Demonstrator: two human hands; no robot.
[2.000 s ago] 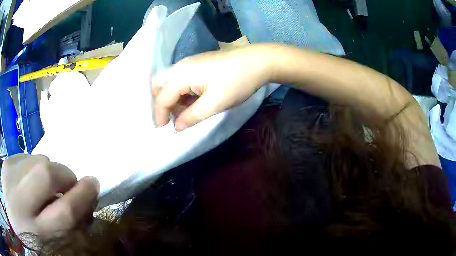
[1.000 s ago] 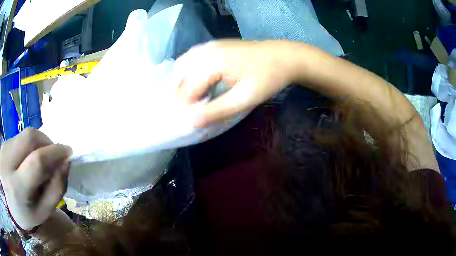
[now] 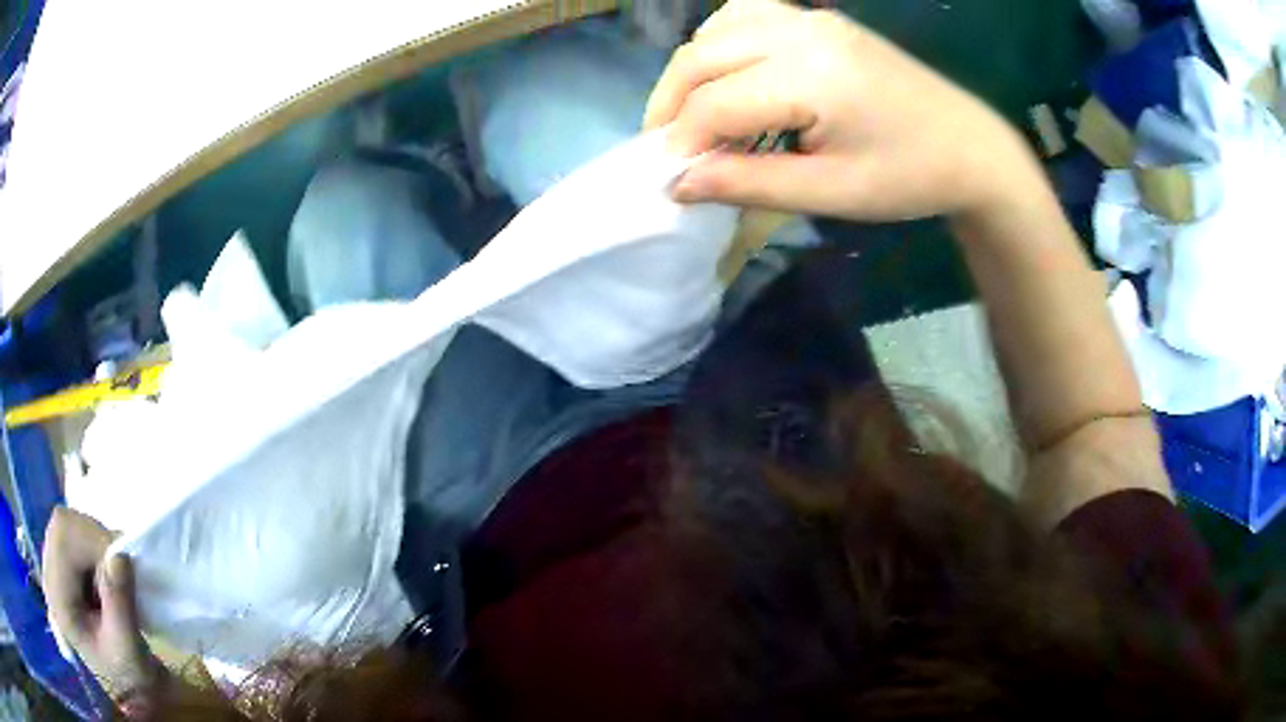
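Observation:
A white garment piece [image 3: 296, 494] is stretched on a slant between my two hands, above my lap. Its upper edge forms a fairly straight fold, and the cloth hangs down below it in two parts with a dark gap between. My left hand [image 3: 96, 600] pinches its lower left end, near the frame's left edge. My right hand [image 3: 790, 120] pinches its upper right end between thumb and fingers. More white cloth [image 3: 233, 303] lies behind the stretched piece at the left.
A white table [image 3: 212, 113] with a brown edge spans the upper left. A yellow tube [image 3: 85, 395] and blue bin [image 3: 21, 459] are at the left. At the right, white pieces [image 3: 1199, 282] lie in and over a blue bin [image 3: 1220, 459]. Hair covers much of the lower middle.
My right hand has moved up and right, pulling the cloth out long. My left hand is lower than one second ago. The view has shifted, showing more table and the right bin.

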